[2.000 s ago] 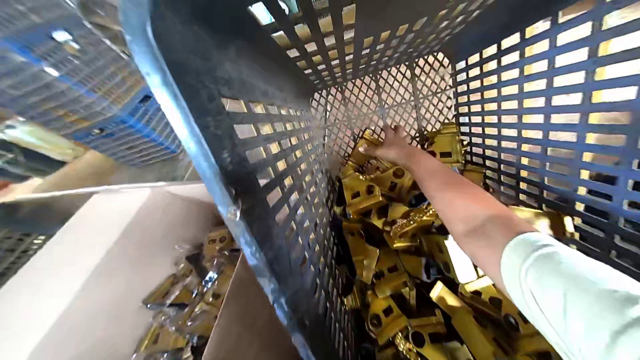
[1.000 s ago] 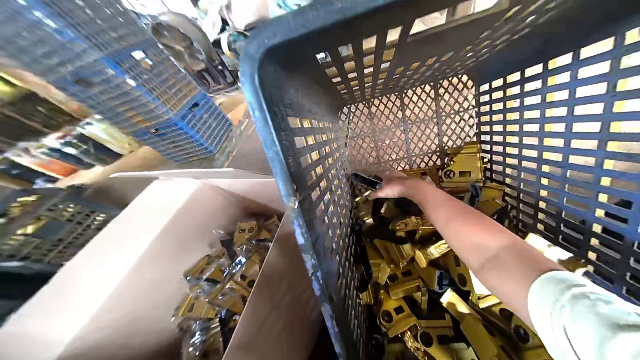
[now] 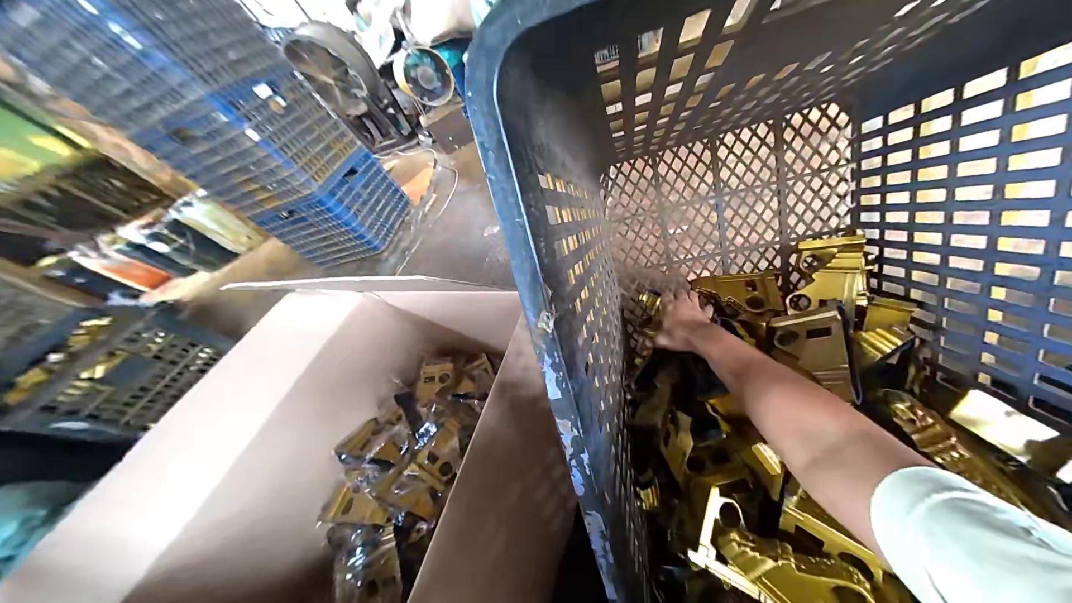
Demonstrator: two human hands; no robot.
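Observation:
My right hand (image 3: 685,322) reaches down into a tall dark blue plastic crate (image 3: 548,318), near its far left inner corner. Its fingers touch gold-coloured parts (image 3: 741,293) with round holes; whether they grip one cannot be told. More such gold parts (image 3: 816,339) lie heaped over the crate's bottom, some with black pieces among them. Left of the crate, an open cardboard box (image 3: 276,419) holds gold parts in clear plastic bags (image 3: 419,461). My left hand is out of view.
Stacked blue crates (image 3: 293,167) stand at the upper left, beside a round metal fan (image 3: 335,71). A dark crate (image 3: 142,377) with gold pieces is at the left edge. A cardboard flap (image 3: 377,285) sticks out at the box's far end.
A black item that was at my right hand one second ago no longer shows there. The hand remains low in the crate's far left part. The view has shifted left.

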